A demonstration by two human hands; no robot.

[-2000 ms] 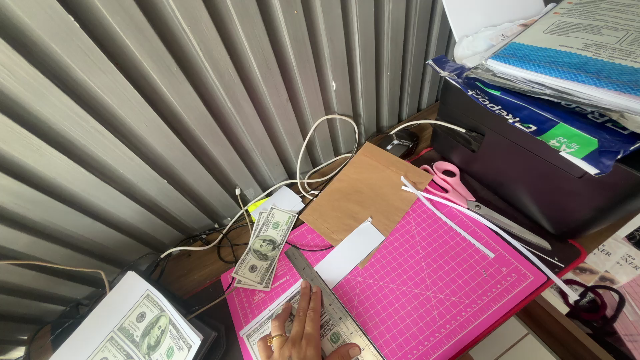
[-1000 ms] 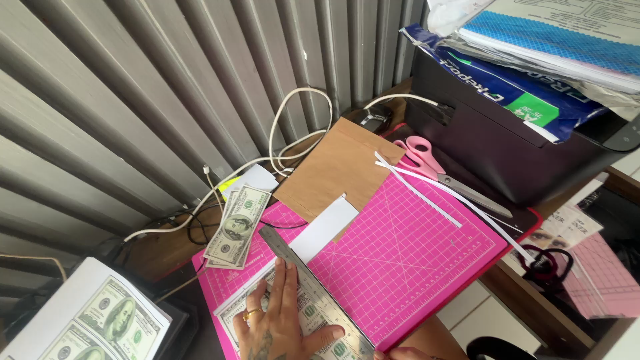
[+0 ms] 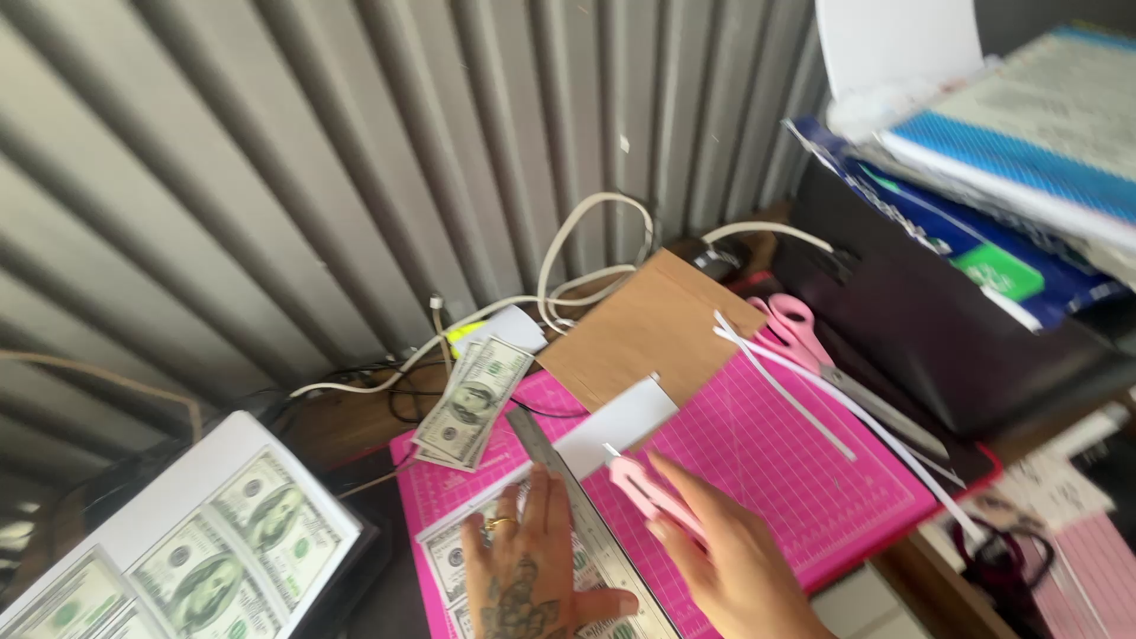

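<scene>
My left hand (image 3: 532, 568) lies flat, fingers spread, pressing a metal ruler (image 3: 590, 524) on a sheet printed with banknote images (image 3: 448, 550). The sheet lies on a pink cutting mat (image 3: 754, 444). My right hand (image 3: 728, 550) holds a pink utility knife (image 3: 657, 497) just right of the ruler, its blade tip over a white strip of paper (image 3: 621, 426). Loose printed notes (image 3: 475, 399) lie on the mat's upper left corner. More printed sheets (image 3: 213, 541) are stacked at lower left. The view is slightly blurred.
A brown paper envelope (image 3: 652, 328) overlaps the mat's top edge. Pink-handled scissors (image 3: 834, 377) and thin paper strips (image 3: 790, 390) lie at its right. White cables (image 3: 550, 266) run along the corrugated wall (image 3: 399, 160). A dark box (image 3: 932, 311) holds paper packs at right.
My right hand has come in with the pink utility knife; one second ago only part of it showed by the ruler's lower end. My left hand stays on the ruler.
</scene>
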